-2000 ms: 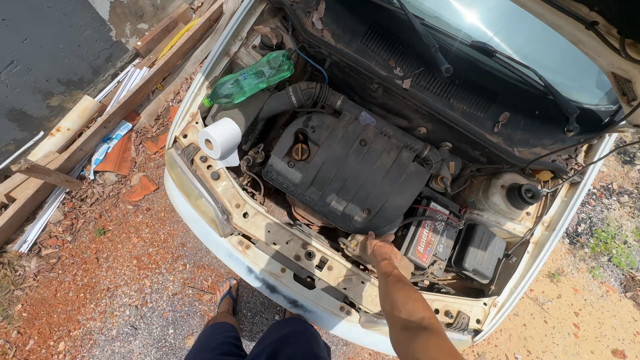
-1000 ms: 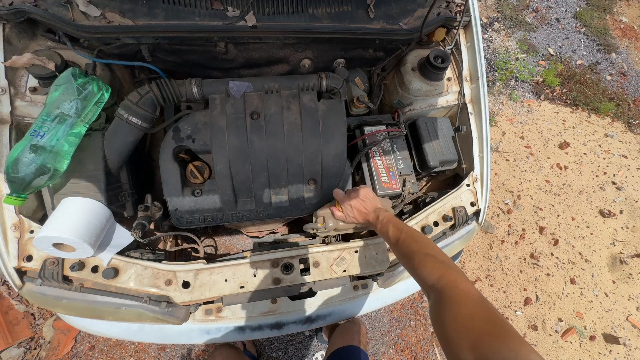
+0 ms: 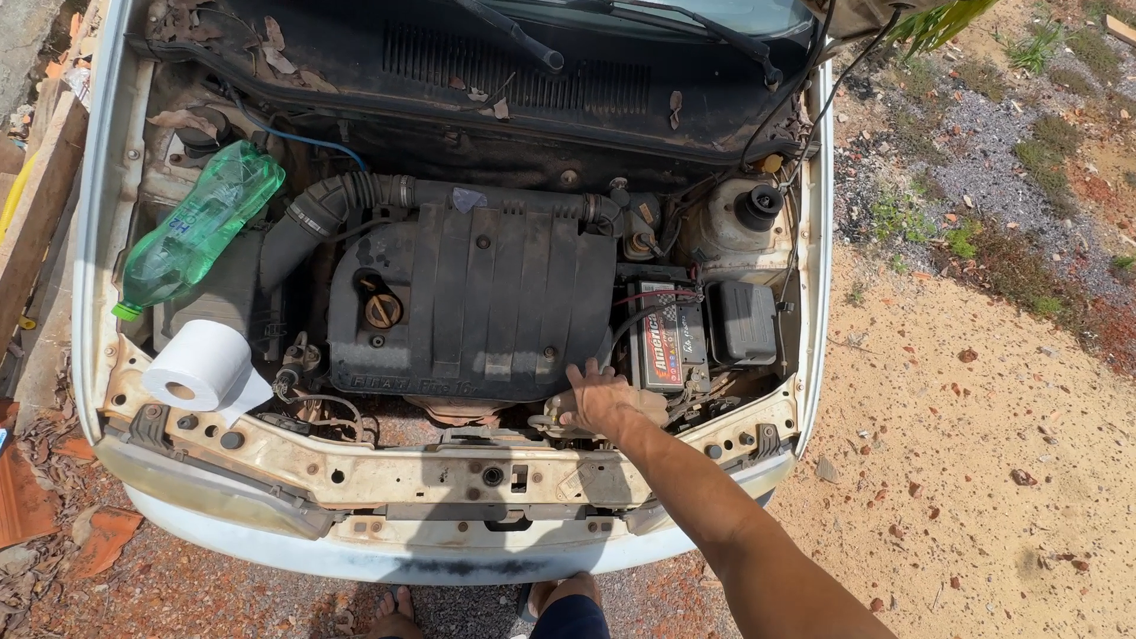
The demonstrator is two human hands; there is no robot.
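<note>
My right hand [image 3: 603, 401] reaches into a car's open engine bay. Its fingers rest at the lower right corner of the black plastic engine cover [image 3: 497, 302], over a pale, dirty part that the hand partly hides; whether it grips anything is unclear. The car battery [image 3: 658, 342] lies just right of the fingers. On the cover's left is the yellowish oil filler cap [image 3: 382, 311]. A green plastic bottle [image 3: 200, 226] lies on the left side of the bay, above a white paper roll [image 3: 200, 366] on the front edge. My left hand is out of view.
The cream front crossmember [image 3: 408, 475] runs between the bay and my feet. At the right stands a black-capped reservoir [image 3: 759, 208]. Dry leaves lie on the black cowl [image 3: 568, 80] below the windscreen. Wooden boards [image 3: 40, 204] and broken tiles [image 3: 105, 540] lie left of the car.
The view has shifted markedly. My right hand stays by the cover's lower right corner, its fingers now more spread over the cover's edge than a second ago.
</note>
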